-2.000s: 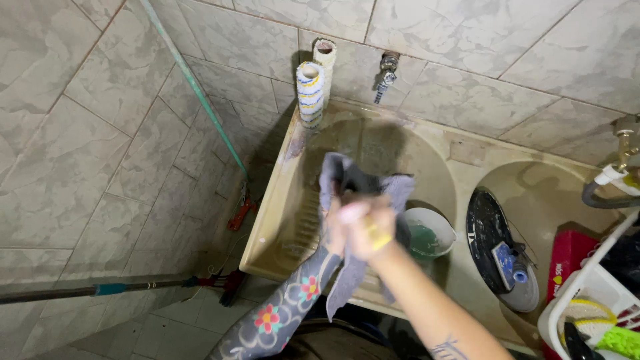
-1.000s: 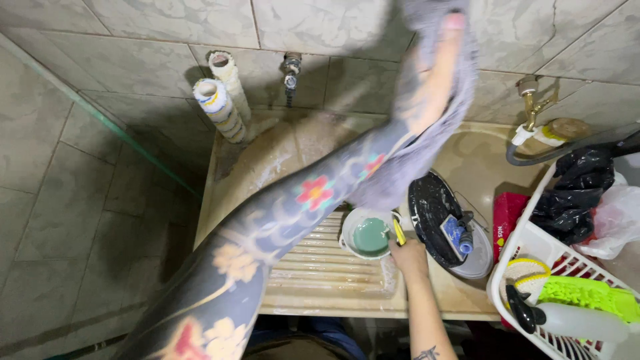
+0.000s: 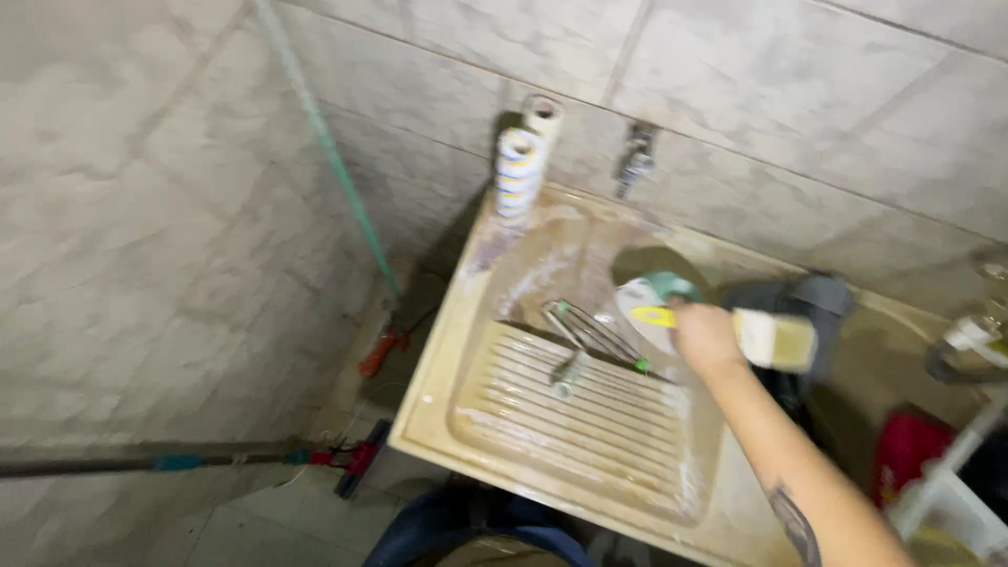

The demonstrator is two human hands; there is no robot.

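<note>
My right hand [image 3: 705,339] is closed on a paintbrush, whose yellow handle [image 3: 652,316] sticks out to the left and whose pale head [image 3: 780,340] points right. The same hand is at the rim of a tilted white bowl [image 3: 646,303] with green inside, over the washtub; blur hides whether it grips the rim. My left hand is out of view. A wire roller frame with green ends [image 3: 602,339] and a small pale cylindrical piece [image 3: 568,376] lie in the ribbed basin [image 3: 583,433]. A grey cloth [image 3: 831,315] lies crumpled on the tub, right of the brush.
Two paint roller sleeves [image 3: 520,177] stand at the tub's back left corner, near a wall tap [image 3: 636,157]. At right are a red package [image 3: 909,457] and a white plastic basket [image 3: 965,488]. A squeegee or broom head [image 3: 362,461] is beside the tub at left.
My left hand has left the view, and the grey cloth it held now lies on the tub. My right hand and the bowl have moved away from the tub's front edge. The view has swung.
</note>
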